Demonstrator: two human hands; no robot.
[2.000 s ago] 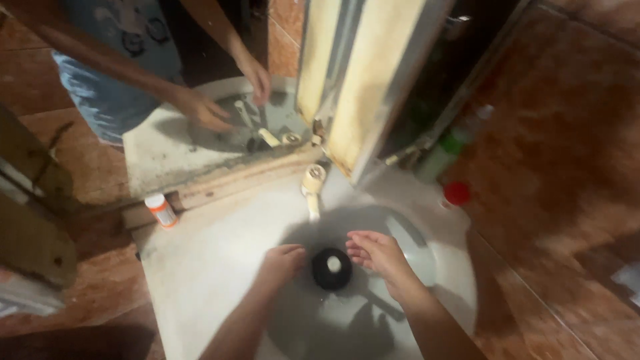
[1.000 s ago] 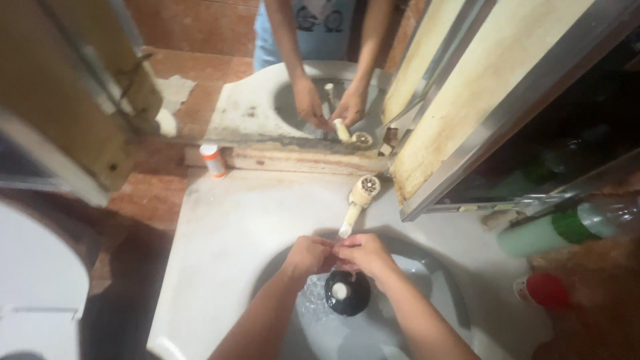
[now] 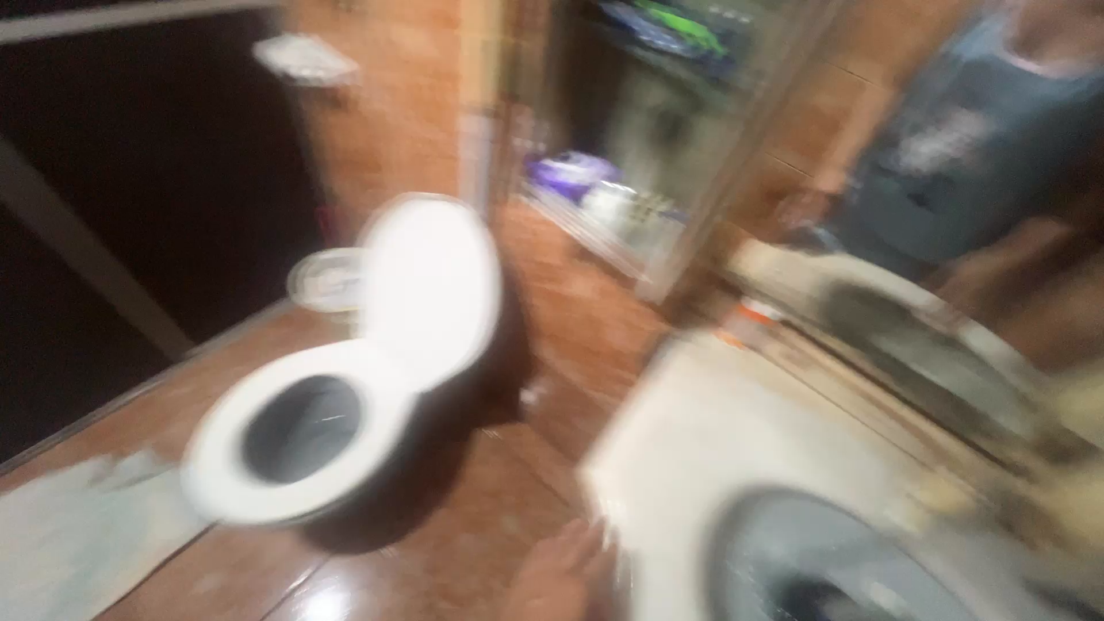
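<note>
Everything is blurred by motion. My left hand point(image 3: 565, 569) shows at the bottom edge, beside the left edge of the white sink counter point(image 3: 716, 414); whether it touches the counter or holds anything cannot be made out. My right hand is outside the picture. Low on the right, the grey sink basin point(image 3: 759, 552) is partly in view, with a dark round object point(image 3: 811, 597) inside it. A small white and orange container point(image 3: 757, 310) stands at the back of the counter, near the mirror.
A toilet with its seat point(image 3: 211, 470) down and its lid point(image 3: 431, 293) raised stands at the left on brown floor tiles. A pale mat point(image 3: 95, 526) lies lower left. A cabinet with a purple package point(image 3: 573, 172) is at the back. The mirror reflects a person's torso point(image 3: 966, 164).
The view has swung far left toward the toilet. My hands, together under the faucet a second ago, have parted from that pose; the left is now at the counter's edge and the right is out of view.
</note>
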